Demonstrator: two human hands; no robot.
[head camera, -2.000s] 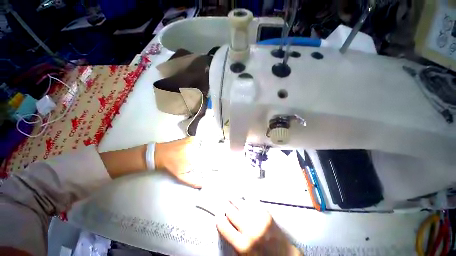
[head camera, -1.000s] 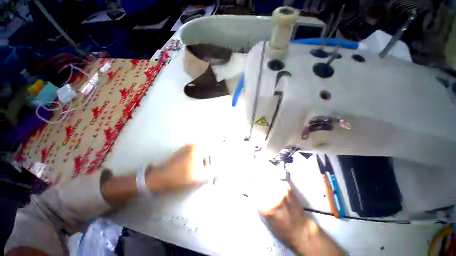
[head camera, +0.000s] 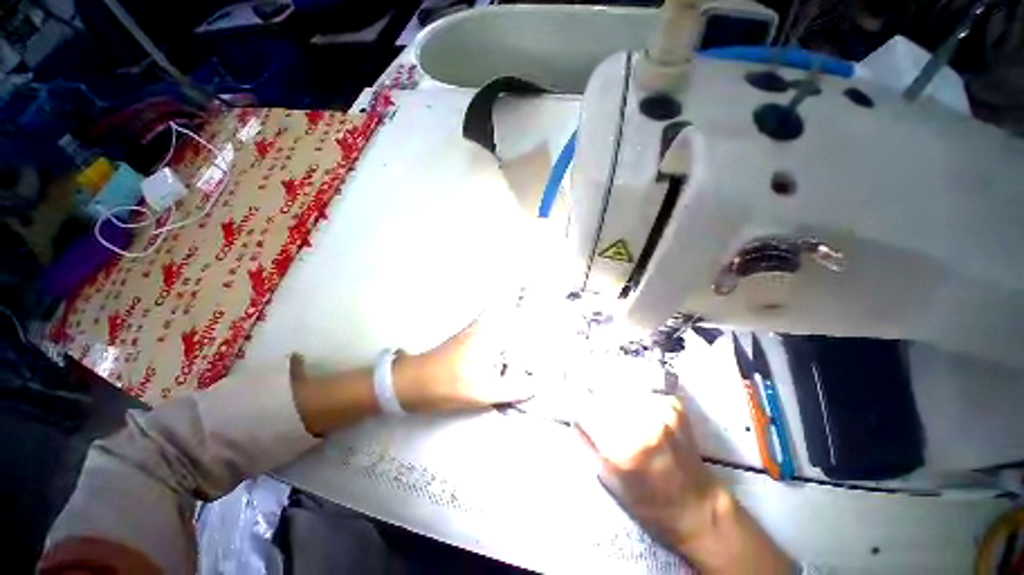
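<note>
The sewing machine head (head camera: 775, 213) stands at the right, its presser foot and needle area (head camera: 663, 337) in strong glare. My left hand (head camera: 455, 371), with a white band at the wrist, lies on the table left of the needle, its fingertips washed out. My right hand (head camera: 657, 461) is in front of the presser foot, fingers bent. The work between my hands is lost in the white glare, so what either hand grips does not show. A brown and beige fabric strip (head camera: 526, 163) curls on the table behind the needle.
Orange (head camera: 760, 427) and blue (head camera: 777, 427) slim tools lie right of the needle, beside a black flat rectangle (head camera: 859, 404). A printed sheet (head camera: 213, 253) with a white charger (head camera: 164, 189) lies at the left. A yellow looped item (head camera: 997, 547) shows at the lower right edge.
The view has shifted, moving the machine rightward in the picture. My hands have come closer together near the needle. The fabric strip behind the needle has changed shape, with less brown showing.
</note>
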